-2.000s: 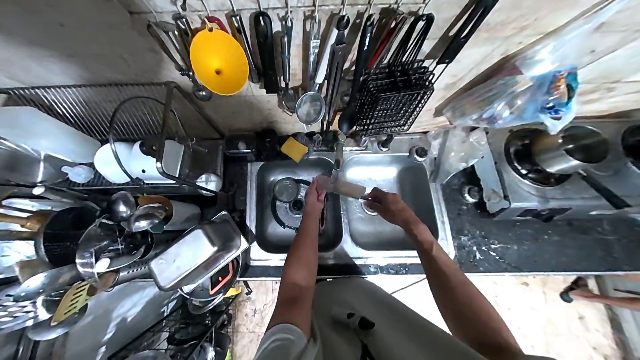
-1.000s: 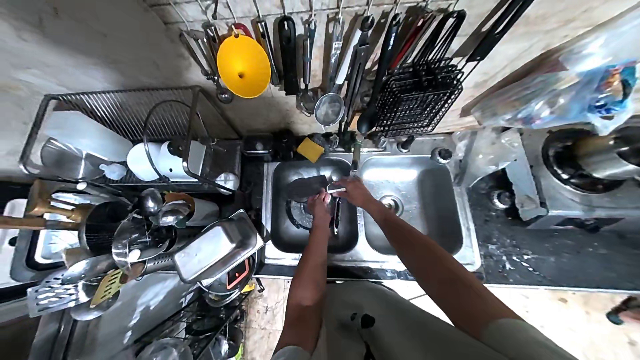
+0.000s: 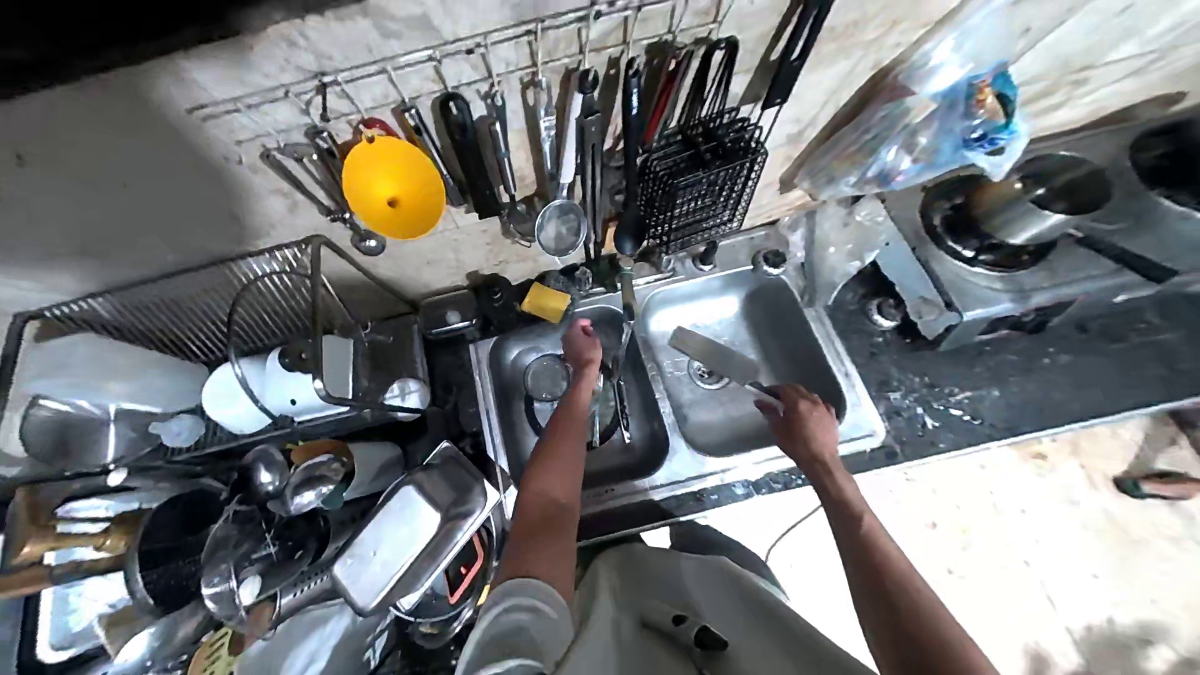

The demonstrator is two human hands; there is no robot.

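Observation:
My right hand (image 3: 804, 427) is closed around the dark handle of a flat, wide-bladed utensil, maybe a cleaver or turner (image 3: 714, 355), held over the right basin (image 3: 750, 314) of a steel double sink. Over the left basin (image 3: 623, 464) is my left hand (image 3: 582, 347), near the faucet; whether it holds anything is not clear. Below it in that basin lie a round glass or lid (image 3: 547, 378), a dark round pan partly hidden by my forearm, and long metal utensils. A yellow sponge (image 3: 546, 302) rests on the sink's back edge.
Utensils, a yellow funnel (image 3: 394, 187) and black wire grill baskets (image 3: 698, 183) hang from a wall rack. Dish racks and a steel tray (image 3: 412, 534) crowd the left. A gas stove (image 3: 994, 234) with a saucepan stands right. A plastic bag (image 3: 919, 112) hangs above. Part of another person's foot shows far right.
My right hand has moved from beside my left hand over the left basin to the right basin, with the flat utensil in it. My left hand has moved toward the back of the left basin.

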